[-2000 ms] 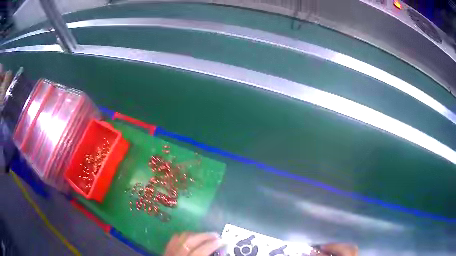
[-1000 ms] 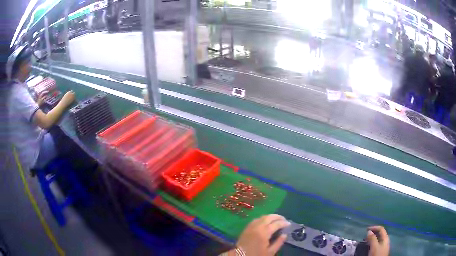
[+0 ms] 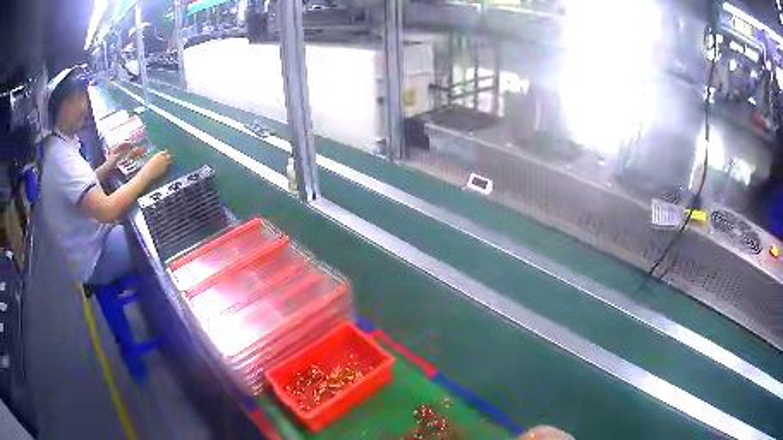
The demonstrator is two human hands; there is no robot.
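Note:
A small part of a hand, by its place my left hand point(image 3: 546, 433), shows at the bottom edge, cut off; whether it holds anything cannot be seen. My right hand is out of the picture. Left of that hand, small loose coppery-red parts point(image 3: 429, 423) lie in a pile on the bright green mat point(image 3: 388, 414), partly cut off by the bottom edge. A red bin point(image 3: 300, 411) holding many small coppery pieces stands on the mat's left side. No plate shows near my hand.
Stacked clear trays with red strips point(image 3: 249, 296) stand beyond the bin. A stack of dark units with plate tops point(image 3: 182, 210) is behind them. A seated person point(image 3: 77, 193) in a white cap works farther along. Silver rails point(image 3: 481, 292) run along the green bench.
The view has tilted up and the work has dropped towards the bottom edge. The three-hole plate and my right hand have left the picture; my left hand is nearly out.

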